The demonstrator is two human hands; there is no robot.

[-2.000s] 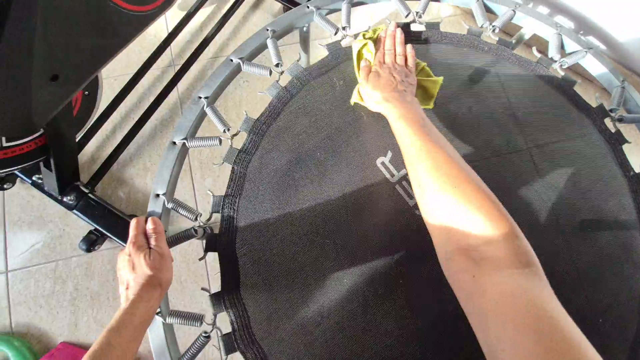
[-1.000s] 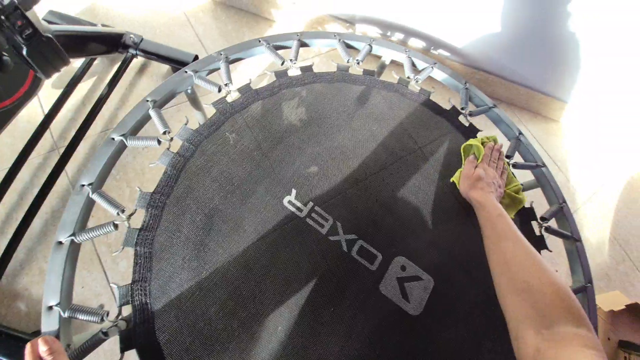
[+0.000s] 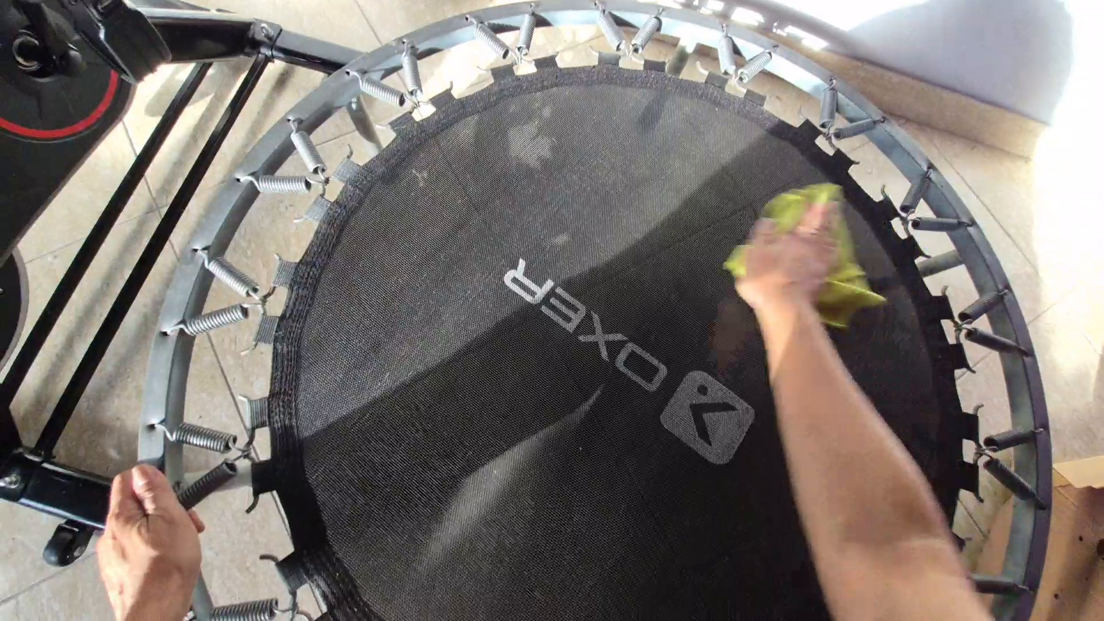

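Note:
A round mini trampoline fills most of the head view, its black mesh mat [image 3: 483, 345] joined to the grey metal frame [image 3: 164, 345] by many coil springs [image 3: 216, 319]. My right hand [image 3: 789, 259], blurred, presses a yellow-green cloth [image 3: 849, 276] on the right part of the mat, inside its edge. The cloth sticks out above and to the right of the fingers. My left hand [image 3: 151, 535] grips the frame at the lower left, beside a spring; the undersides of its fingers are hidden. Pale smudges [image 3: 530, 142] show on the upper mat.
Black exercise equipment with a red-ringed part [image 3: 60, 95] and dark bars [image 3: 147, 224] stands at the left, close to the frame. Beige floor tiles [image 3: 82, 207] lie around. A raised ledge [image 3: 940, 103] runs at the upper right, and a wooden item [image 3: 1069, 535] is at the lower right.
My right hand and the cloth have moved from the mat's right edge inward onto the mat. My left hand still holds the frame. The view has shifted.

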